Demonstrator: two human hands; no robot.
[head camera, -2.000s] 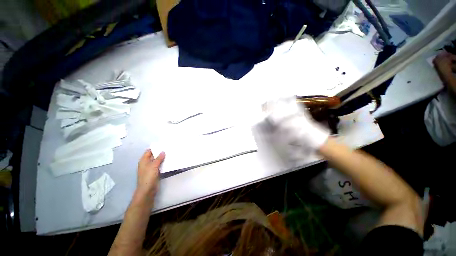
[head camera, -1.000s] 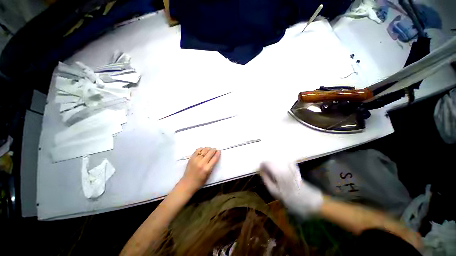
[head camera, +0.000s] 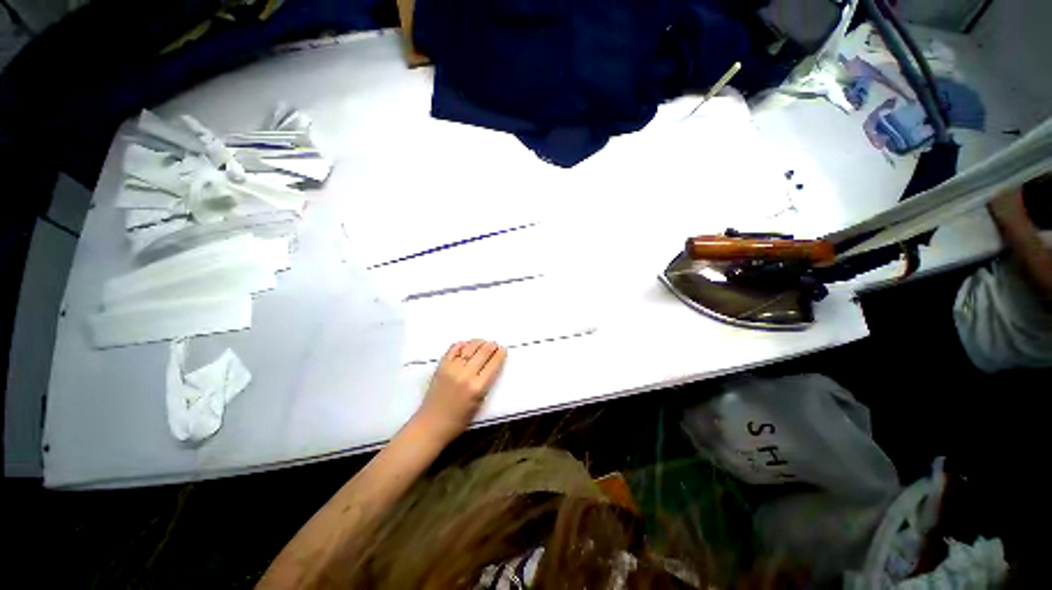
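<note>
White strips (head camera: 496, 348) lie flat on the white pressing table (head camera: 346, 409), shown mostly by thin dark edge lines in the middle. My left hand (head camera: 467, 371), bare with a ring, rests palm down on the nearest strip near the front edge, fingers together; whether it grips the cloth cannot be told. My right hand is not in view. The steam iron (head camera: 750, 277) with its orange-brown handle is parked on the table at the right, with no hand on it.
A heap of white strips (head camera: 213, 184), stacked white pieces (head camera: 185, 294) and a folded piece (head camera: 202, 392) lie left. Navy garments (head camera: 554, 75) and a pale stick (head camera: 718, 88) lie at the back. The iron's wrapped hose (head camera: 957, 190) runs upper right, near another person's arm (head camera: 1021, 248).
My right hand left the iron, moved to the front edge, then went out of view. My left hand moved right from the strip ends onto the nearest strip. The dark edge lines look more separate.
</note>
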